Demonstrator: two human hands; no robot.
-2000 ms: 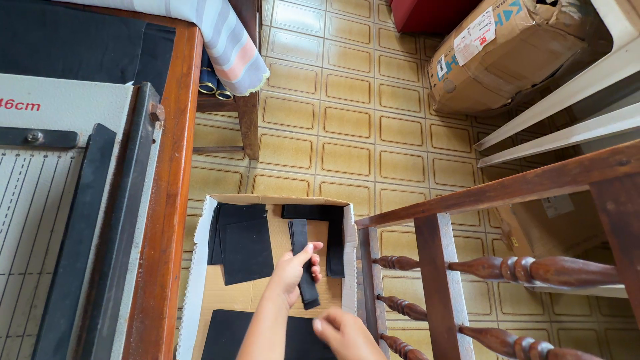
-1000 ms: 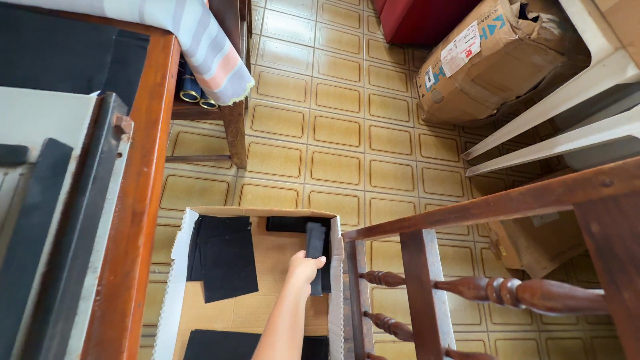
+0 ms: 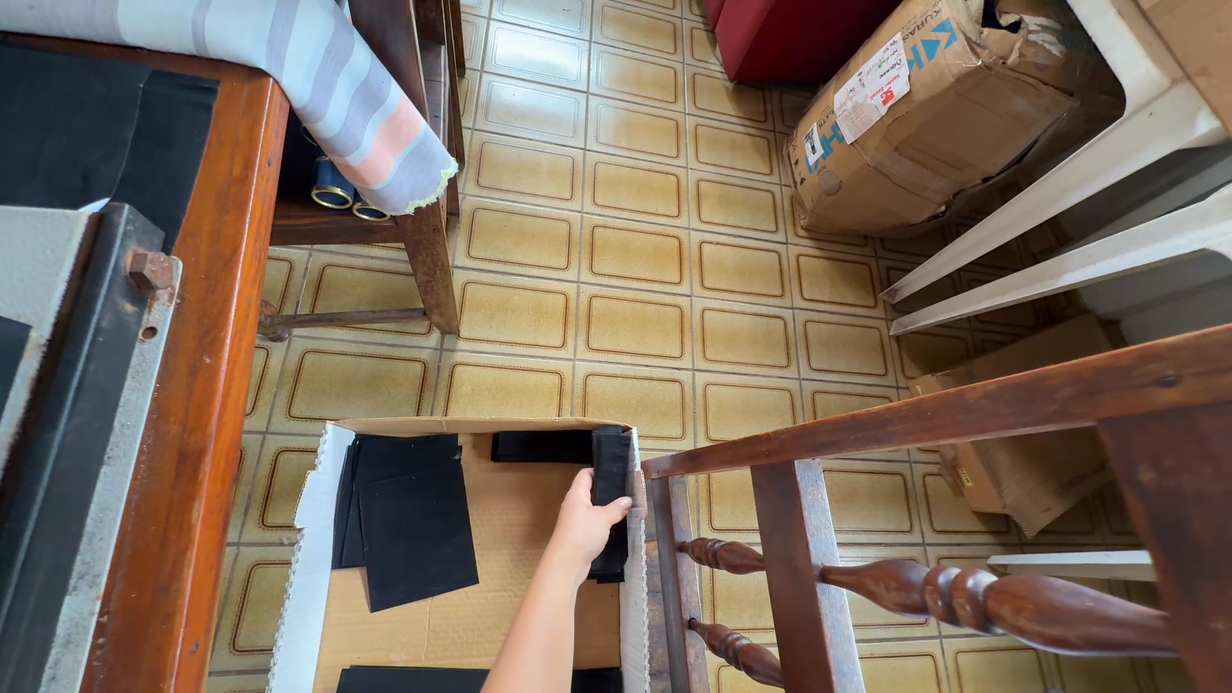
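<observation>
My left hand (image 3: pixel 589 522) reaches into a shallow cardboard box (image 3: pixel 441 630) and is closed on a stack of narrow black strips (image 3: pixel 609 467) along the right wall. The thumb lies across the stack; some fingers are hidden. Another stack of black strips (image 3: pixel 541 446) lies crosswise at the far wall, to the left of the held one. Several larger black rectangular sheets (image 3: pixel 419 529) overlap in the box's left part. More black material (image 3: pixel 409 680) shows at the near end, partly behind my forearm. My right hand is out of view.
A paper cutter (image 3: pixel 87 385) stands on the wooden table (image 3: pixel 207 423) at left, beside a striped cloth (image 3: pixel 356 96). A wooden chair frame (image 3: pixel 799 539) borders the box at right. Further off are a worn carton (image 3: pixel 924 125) and white plastic legs (image 3: pixel 1068 260).
My left hand has carried the strip stack from the middle of the box to its right wall. My right hand, near the box two seconds ago, has left the view.
</observation>
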